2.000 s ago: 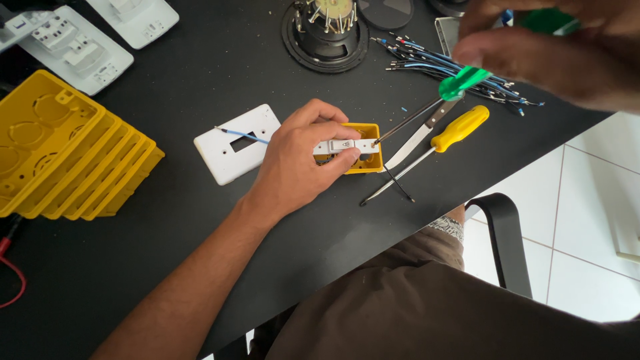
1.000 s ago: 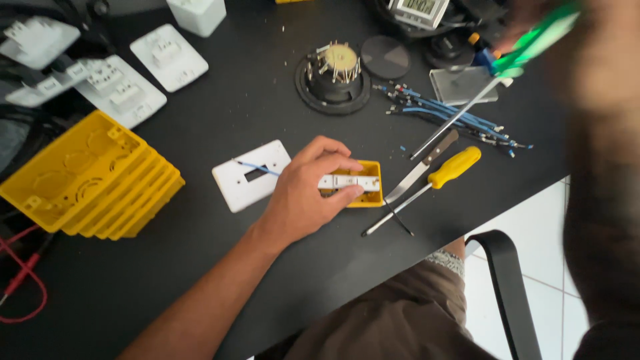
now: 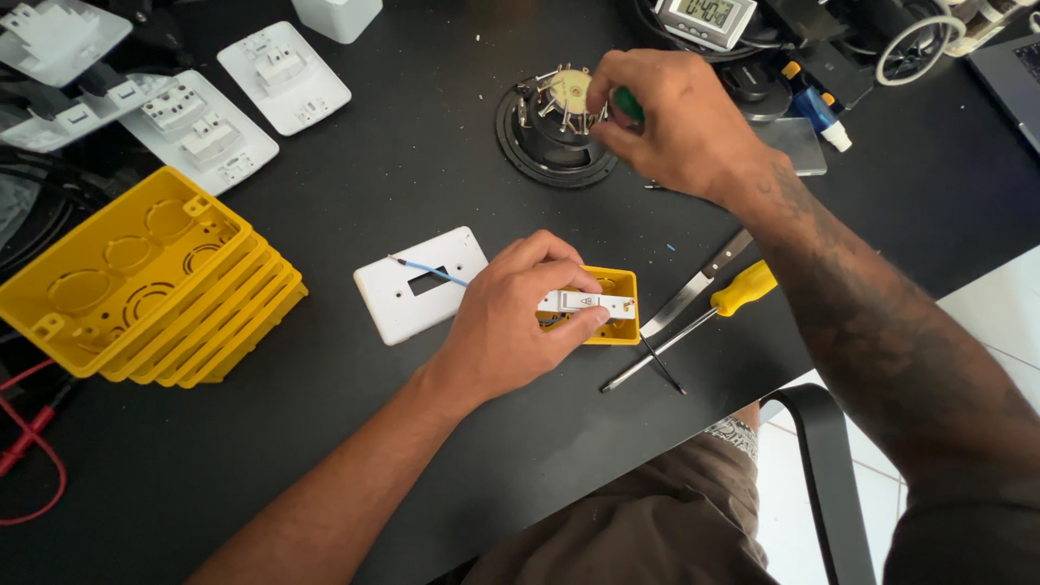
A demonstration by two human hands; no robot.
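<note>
My left hand (image 3: pixel 524 313) grips a white electrical module on its mounting strap (image 3: pixel 621 307) over a yellow plastic electrical box (image 3: pixel 624 284). A blue wire (image 3: pixel 435 271) runs from under that hand across a white wall plate (image 3: pixel 386 292), and a black wire (image 3: pixel 665 367) sticks out at the box's right. Above, my right hand (image 3: pixel 670 122) holds a screwdriver by its green handle (image 3: pixel 627 106), its shaft hidden; the fingertips are at the screws standing around a round magnet (image 3: pixel 571 88) on a black speaker (image 3: pixel 520 150).
Right of the box lie a knife (image 3: pixel 691 288) and a yellow-handled screwdriver (image 3: pixel 743 288). Stacked yellow boxes (image 3: pixel 162 284) stand at left, below white plates with sockets (image 3: pixel 284 77). A digital clock (image 3: pixel 705 20) and a blue tube (image 3: pixel 816 114) are at the upper right. A chair arm (image 3: pixel 821 471) borders the table edge.
My right hand, with the green screwdriver, has moved left from the upper right to the screws on the speaker magnet. My left hand still holds the module at the box.
</note>
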